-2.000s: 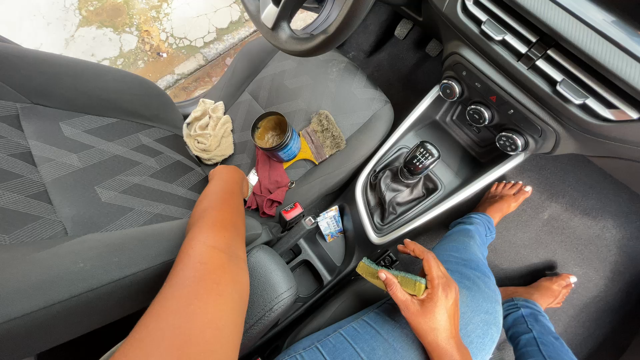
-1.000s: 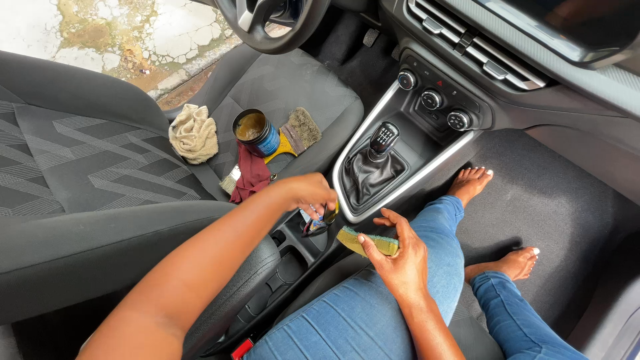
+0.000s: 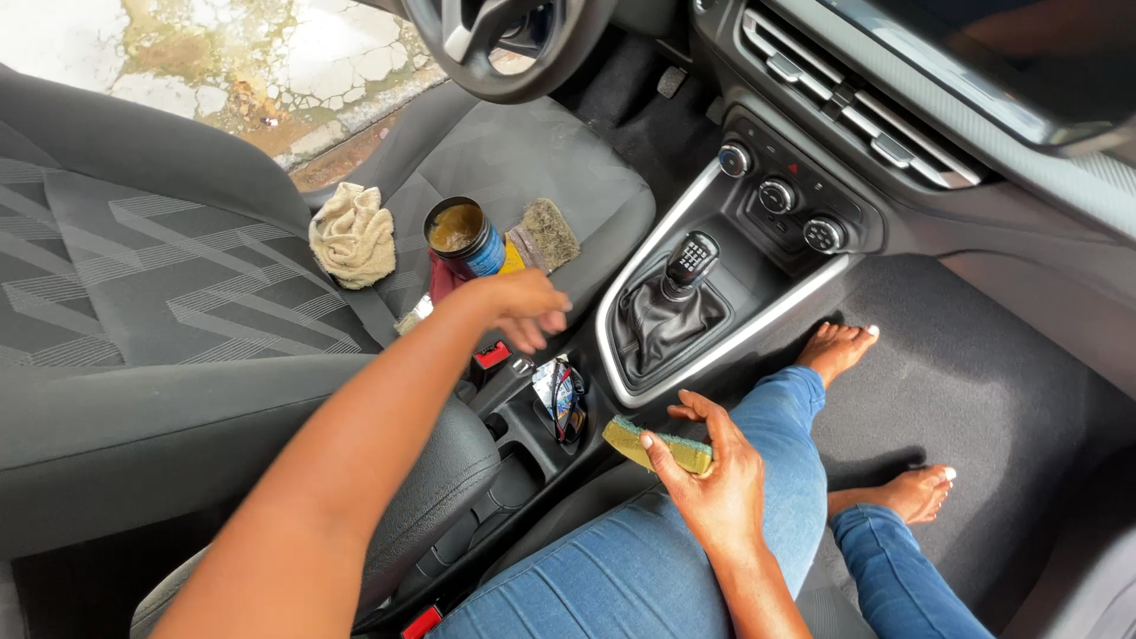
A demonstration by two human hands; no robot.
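My right hand (image 3: 719, 479) holds a yellow sponge with a green scouring side (image 3: 655, 445) above my jeans-covered thigh. My left hand (image 3: 528, 311) is slightly blurred over the seat's edge near the seat-belt buckle, its fingers hanging loosely apart with nothing seen in them. Behind it on the driver's seat an open tin of brownish paste (image 3: 457, 232) rests on a dark red cloth (image 3: 444, 277). Beside the tin is a brush with matted bristles (image 3: 550, 235) and a yellow part. A crumpled beige cloth (image 3: 353, 236) lies against the seat back.
Between the seats, the console tray holds glasses (image 3: 561, 401) and a card or packet. Ahead are the gear lever (image 3: 692, 259) in its silver-edged surround and the climate knobs (image 3: 777, 195). The steering wheel (image 3: 510, 80) is above the driver's seat, and a padded armrest (image 3: 435, 479) is beneath my left forearm.
My left hand was by the dark red cloth, then over the console tray, and is now back toward the seat. The glasses now lie in the tray. My right hand keeps the sponge.
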